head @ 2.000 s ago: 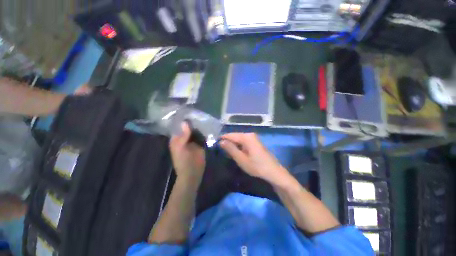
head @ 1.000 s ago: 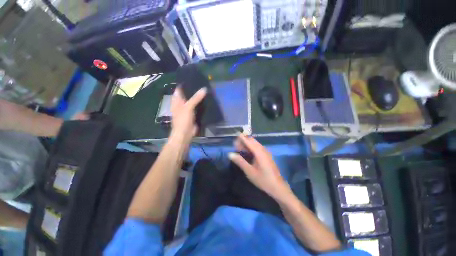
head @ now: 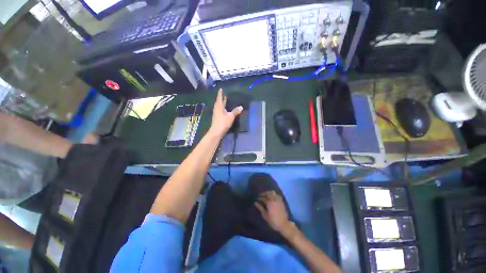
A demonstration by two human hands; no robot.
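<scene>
A dark phone [head: 241, 121] lies on the left blue-purple coupler plate [head: 250, 137], with a thin black cable [head: 233, 145] at its near end. My left hand [head: 225, 114] is at its left side, fingers spread and thumb over the phone; any contact under the hand is hidden. My right hand [head: 273, 209] rests empty on my dark-trousered leg, fingers a little apart. Another black phone [head: 339, 105] lies on the right coupler plate [head: 367, 134], also with a cable at its near end.
A black mouse [head: 288, 127] and red stick [head: 313, 121] lie between the plates. A white-centred phone [head: 185, 126] lies left. Behind stands the silver-grey tester [head: 298, 66]. Black trays with phones stand left [head: 98, 176] and right [head: 359, 229]. Another person's arm [head: 34, 136] shows left.
The clear-grey bag around my hands is no longer seen. My left hand has brought the phone onto the left plate. My right hand has let go and moved down to my leg.
</scene>
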